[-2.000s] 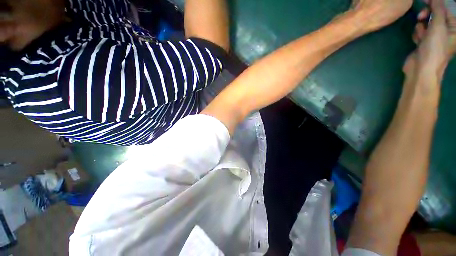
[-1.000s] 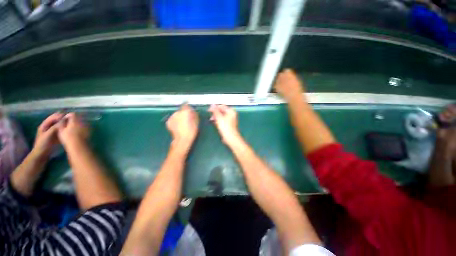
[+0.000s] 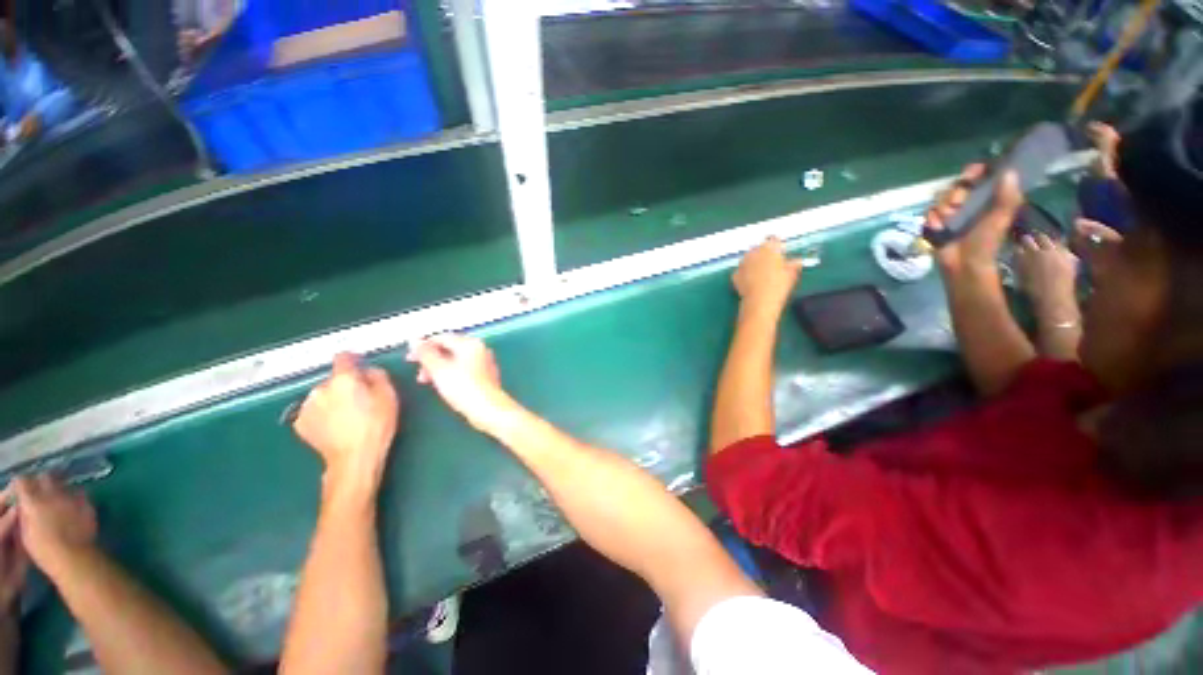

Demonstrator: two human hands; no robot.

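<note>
My left hand (image 3: 348, 414) is on the green ledge near the white rail, fingers curled and knuckles up. A small glinting edge (image 3: 292, 411) shows at its left side; whether the hand grips it is unclear. My right hand (image 3: 458, 375) is just to the right, fingers bent together and fingertips pointing left towards the left hand, not touching it. Any thing between its fingertips is too small and blurred to tell.
A white rail (image 3: 330, 346) and upright (image 3: 525, 172) separate the ledge from the dark green belt (image 3: 396, 237). A person in red (image 3: 910, 528) holds a thick grey tool (image 3: 1009, 181). A black square block (image 3: 848, 318) lies nearby. Another person's hand (image 3: 56, 521) is at left.
The view has swung from the striped-shirt neighbour to the ledge, then towards the person in red. That person's near hand has come back from beyond the rail. My hands stay close together by the rail.
</note>
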